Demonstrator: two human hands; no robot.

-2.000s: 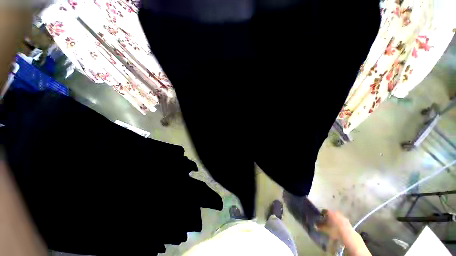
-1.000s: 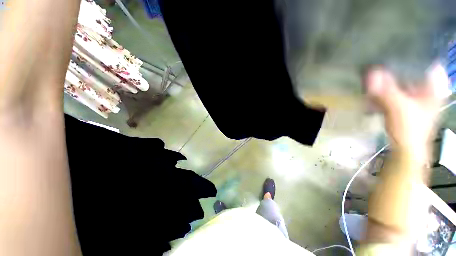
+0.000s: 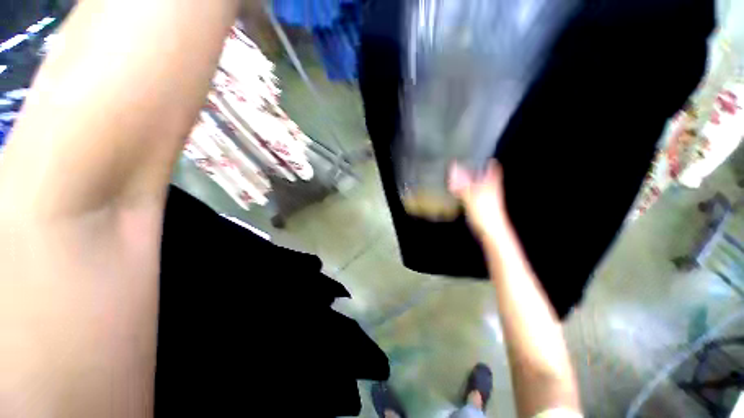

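A black garment hangs in front of me at the upper centre and right. My right hand is blurred and grips the lower end of a long grey, shiny lint pad with a yellowish-brown bottom edge. The pad lies over the left part of the garment. My left forearm is raised large along the left side; my left hand is beyond the top edge, out of the picture. More black garments with uneven lower edges hang at the lower left.
Floral garments hang at the upper left and others at the right. Blue garments hang at the top. Metal rack legs stand on the glossy floor at right. My shoes show at the bottom.
The pad and my right hand have moved left in the view and now lie over the black garment. The hanging garment spreads wider to the right. My left forearm stays raised.
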